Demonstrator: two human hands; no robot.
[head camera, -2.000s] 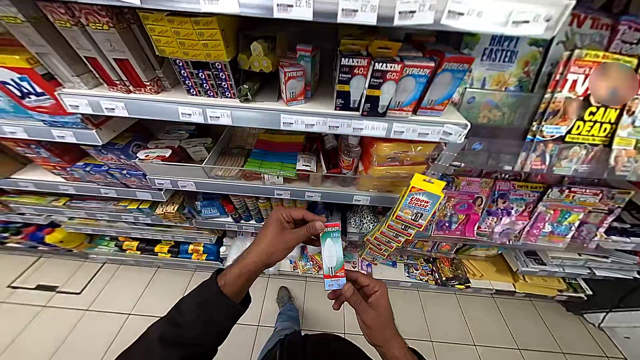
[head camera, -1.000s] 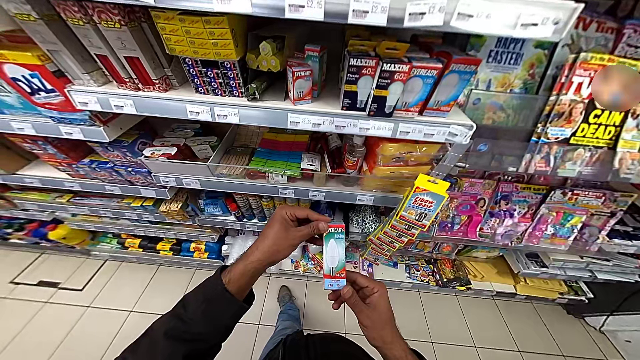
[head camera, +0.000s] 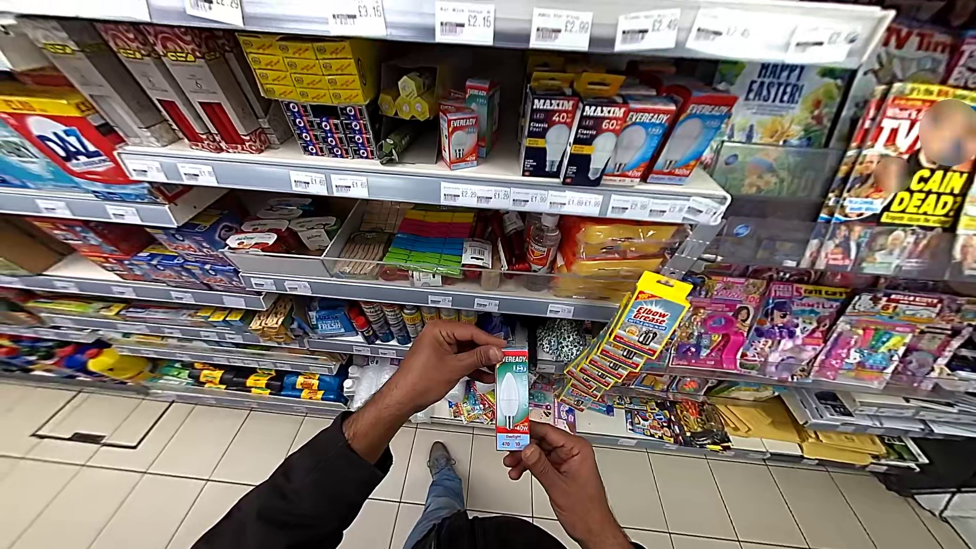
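An Eveready LED candle bulb box (head camera: 512, 404) stands upright between my hands, its printed front towards me. My left hand (head camera: 450, 362) pinches the top of the box between thumb and fingers. At the bottom right corner, the thumb and fingertips of my right hand (head camera: 560, 469) grip the box. Beyond my hands, on the upper shelf, are small Eveready bulb boxes (head camera: 459, 137), two Maxim bulb boxes (head camera: 547, 130) and larger Eveready bulb boxes (head camera: 692, 137).
A shelf edge with price labels (head camera: 457, 194) runs across the view. Elbow Grease packets (head camera: 648, 316) hang in a strip right of my hands. Magazines (head camera: 926, 175) stand at the right, and a Daz box (head camera: 69, 145) at the left. My foot (head camera: 440, 456) is on the tiled floor.
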